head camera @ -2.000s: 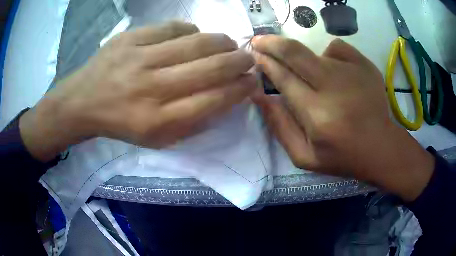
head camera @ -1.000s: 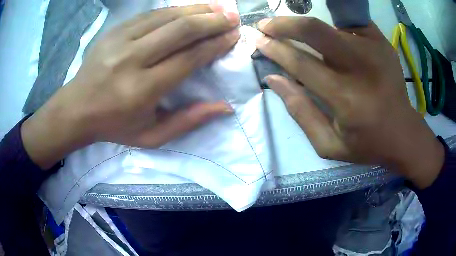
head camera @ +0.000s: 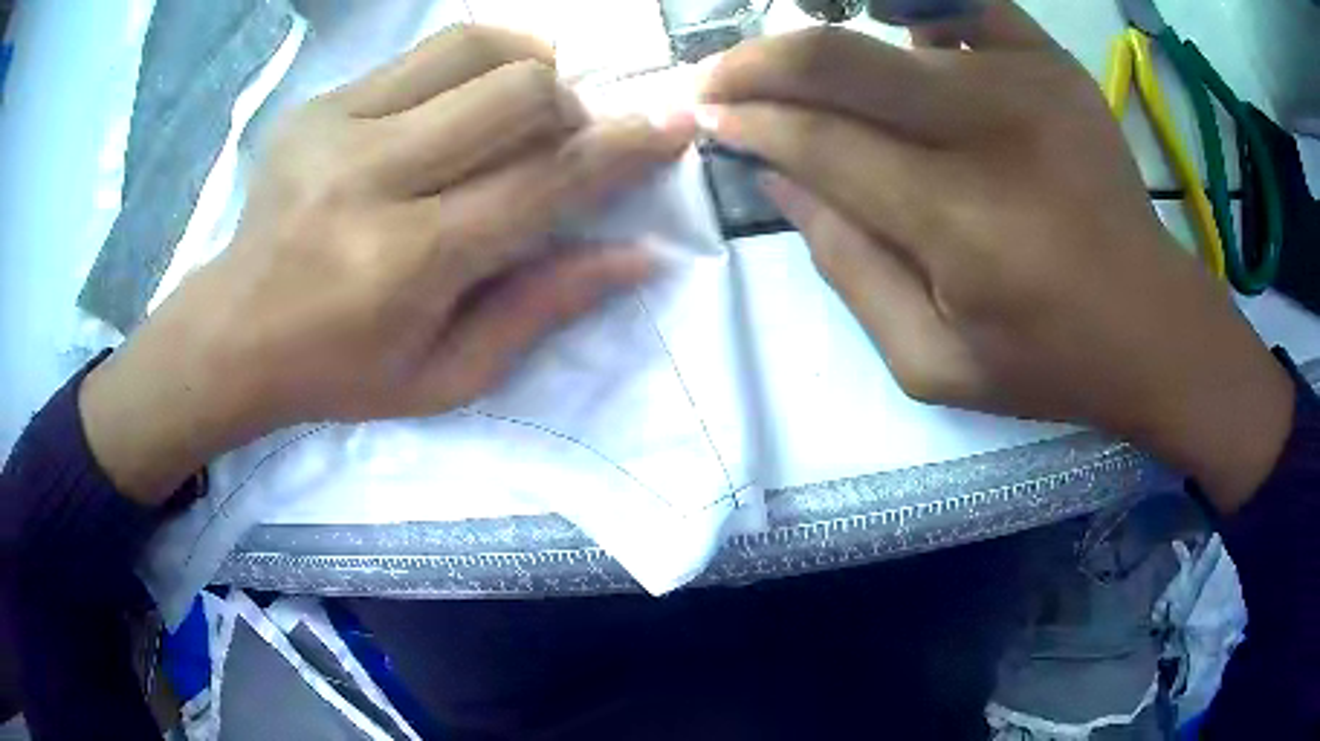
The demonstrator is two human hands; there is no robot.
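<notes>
A white pocket bag (head camera: 579, 449) with dark stitch lines lies on the machine table, its pointed corner hanging over the front edge. My left hand (head camera: 391, 232) rests on this cloth, fingers bent, fingertips near the needle area; whether it pinches cloth is unclear. My right hand (head camera: 970, 217) has its index and middle fingertips at the cloth's upper right edge, beside the left fingertips; a grip is not clear. A grey mottled garment panel (head camera: 188, 159) with a whitish edge lies left of my left hand. Shiny metal machine parts (head camera: 709, 32) show at the top.
Scissors with a yellow and a green handle (head camera: 1238, 174) lie at the right. A grey measuring tape (head camera: 869, 507) runs along the table's front edge. Cut grey pieces with white edges (head camera: 275, 680) show below at the left, and more grey and white cloth (head camera: 1086, 651) below at the right.
The cloth's pointed corner has shifted slightly left. Both hands stay close together at the cloth's upper edge. The scissors and machine parts appear higher in the view than before.
</notes>
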